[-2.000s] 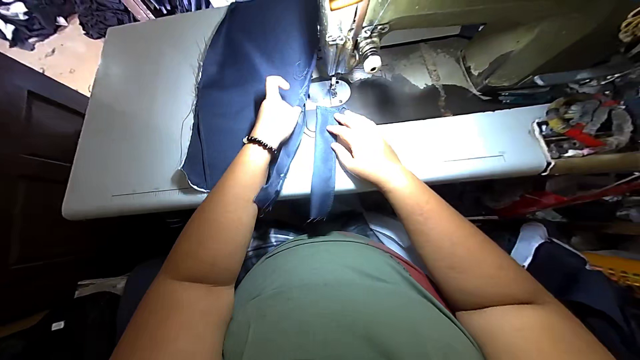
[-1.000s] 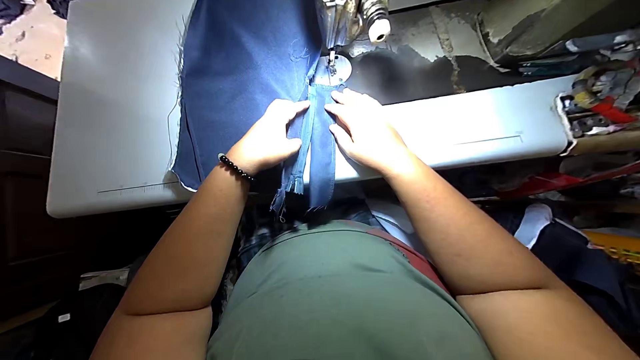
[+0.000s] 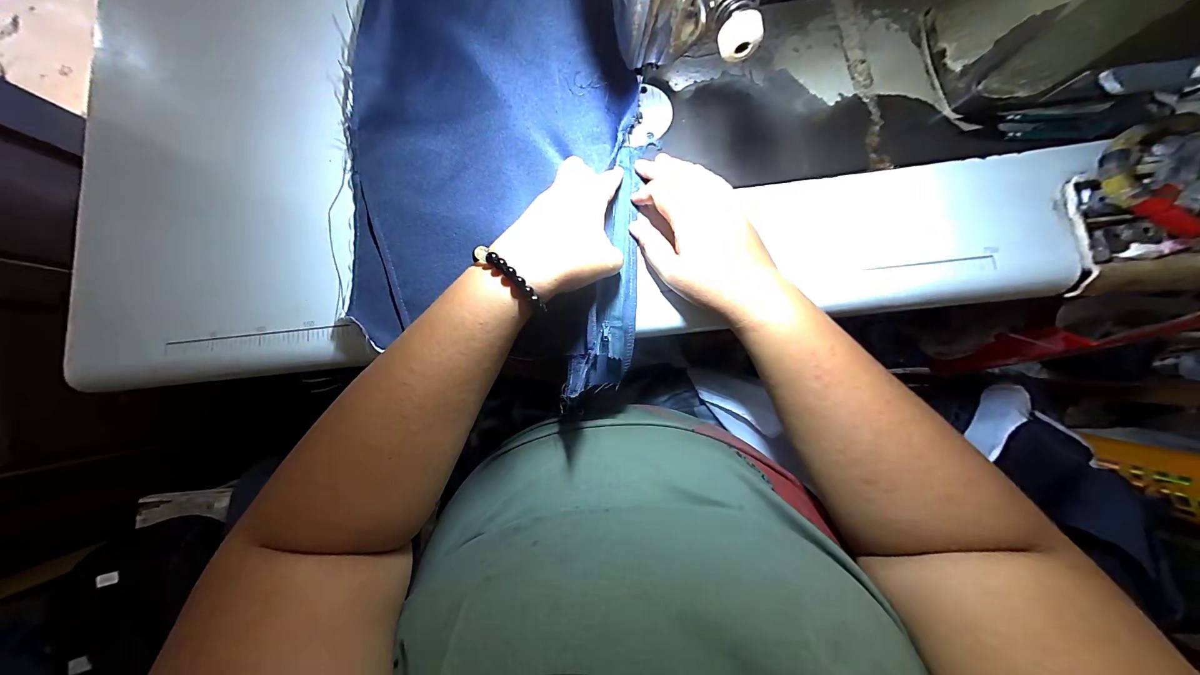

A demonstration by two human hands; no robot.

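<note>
Navy blue fabric (image 3: 459, 141) lies flat on the sewing table, its frayed edge to the left. A blue zipper (image 3: 619, 272) runs down beside it and hangs over the table's front edge, its slider near the lower end. My left hand (image 3: 567, 230), with a beaded bracelet at the wrist, grips the fabric and the zipper's left side between thumb and fingers. My right hand (image 3: 698, 225) touches the zipper's right edge with bent fingertips; whether it pinches the tape is unclear. Just above both hands are the sewing machine's round needle plate (image 3: 651, 114) and its head (image 3: 666, 33).
The pale table top (image 3: 206, 187) carries ruler marks near its front edge. Dark machine bed (image 3: 806, 122) extends to the back right. At the right end are tangled coloured scraps (image 3: 1148, 178); lower right are dark cloth (image 3: 1078, 487) and a yellow plastic basket (image 3: 1144, 469).
The separate blue strip that lay right of the zipper no longer shows apart from it; the zipper now lies straight between my hands. The view has moved a little closer.
</note>
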